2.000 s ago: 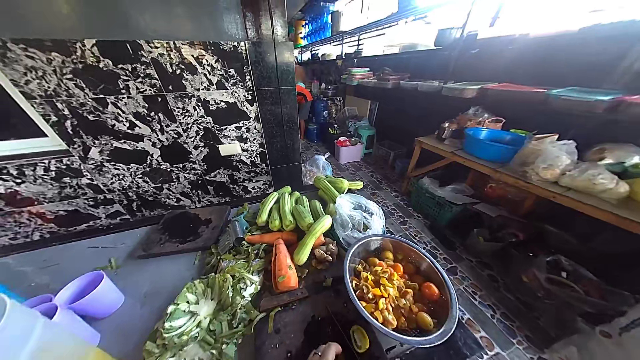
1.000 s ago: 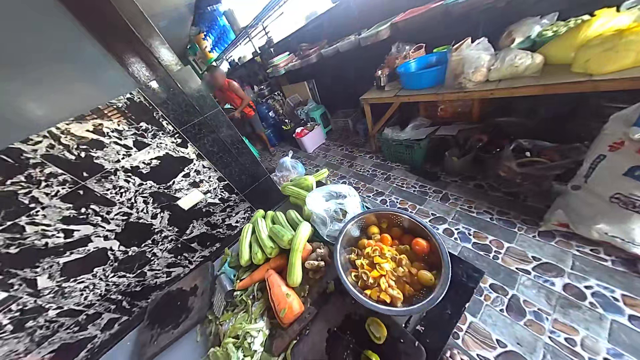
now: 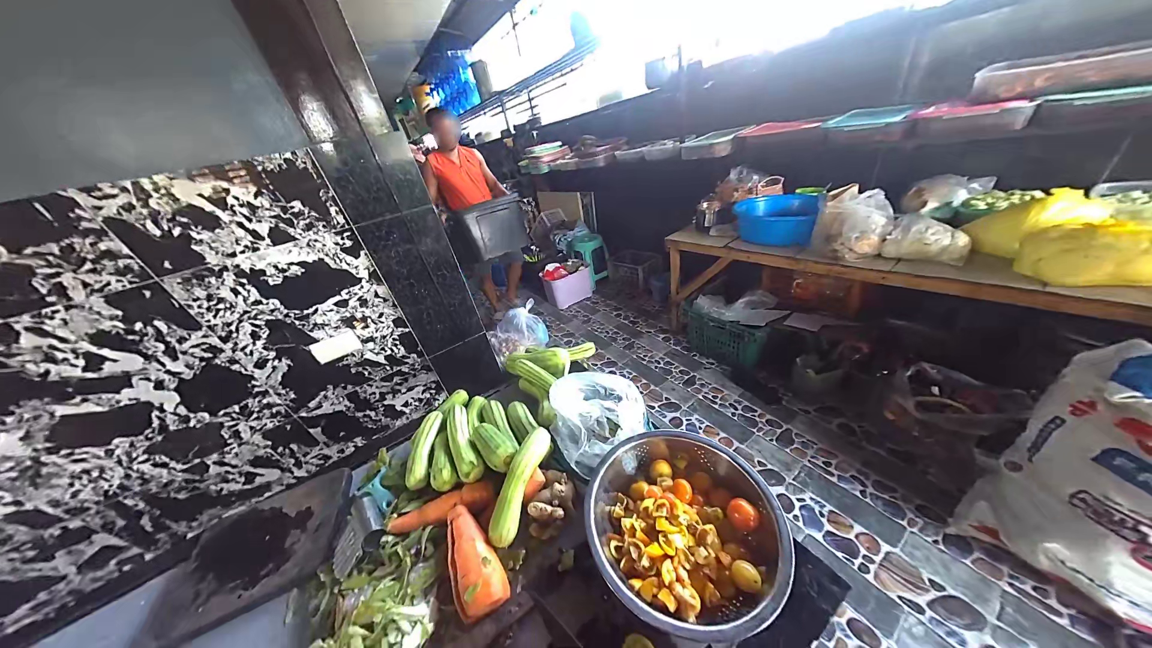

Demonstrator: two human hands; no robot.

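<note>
Neither of my hands shows in the view now. A metal colander [image 3: 601, 549] holds whole small tomatoes and cut orange-yellow pieces. Left of it lie a large peeled carrot [image 3: 475, 562], a thinner carrot [image 3: 432, 511] and ginger root [image 3: 551, 504]. Several pale green ridged gourds [image 3: 461, 441] are heaped behind them, one lying across the carrots. A clear plastic bag [image 3: 596, 416] stands between the gourds and the colander. Green leafy trimmings [image 3: 378, 598] are piled at the lower left. Part of a cut yellow-green piece [image 3: 637, 641] shows at the bottom edge.
A person [image 3: 459, 180] in an orange top carries a dark bin [image 3: 493, 227] beyond the tiled pillar [image 3: 418, 270]. At right, a wooden table [image 3: 900, 270] bears a blue basin [image 3: 776, 220] and bags. A large white sack [image 3: 1071, 486] stands on the stone-patterned floor [image 3: 720, 414].
The view has swung right. Fingers at the bottom edge two seconds ago are out of sight. The person in orange, bent low one second ago, is now upright with a dark bin.
</note>
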